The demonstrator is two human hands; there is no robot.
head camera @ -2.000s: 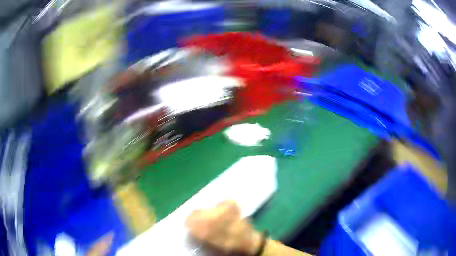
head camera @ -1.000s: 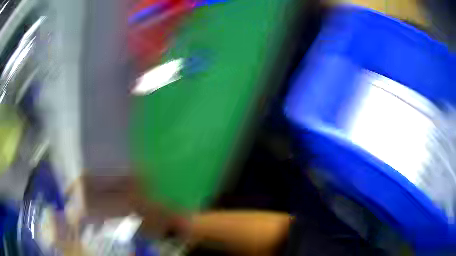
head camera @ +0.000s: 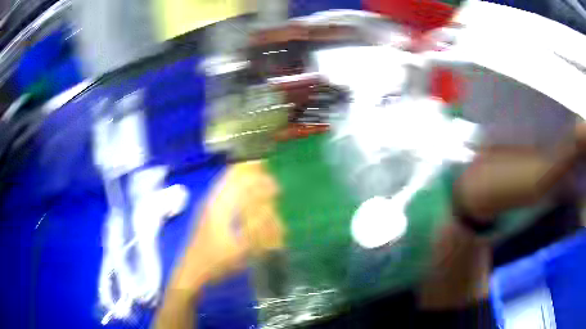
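The picture is badly blurred. A long white bar (head camera: 527, 32) with a grey side crosses the upper right, raised close to the camera. My right hand (head camera: 514, 180), with a dark wristband, is at its grey side and appears closed on it. A white cord bundle in shiny clear film (head camera: 398, 122) hangs or lies at centre; a round white plug (head camera: 379, 222) shows below it, over the green mat. My left hand (head camera: 244, 209) is over the line between blue sheeting and green mat; whether it holds anything is unclear.
Another looped white cord (head camera: 135, 244) lies on the blue sheeting (head camera: 58, 193) at left. The green mat (head camera: 302, 193) is at centre. A blue tote (head camera: 520, 276) with white contents is at lower right. A red object (head camera: 417, 13) and blurred clutter are at the back.
The view has swung left from the blue tote, back over the bench. The grey-sided bar has shifted from left to upper right, and my left hand now shows at centre.
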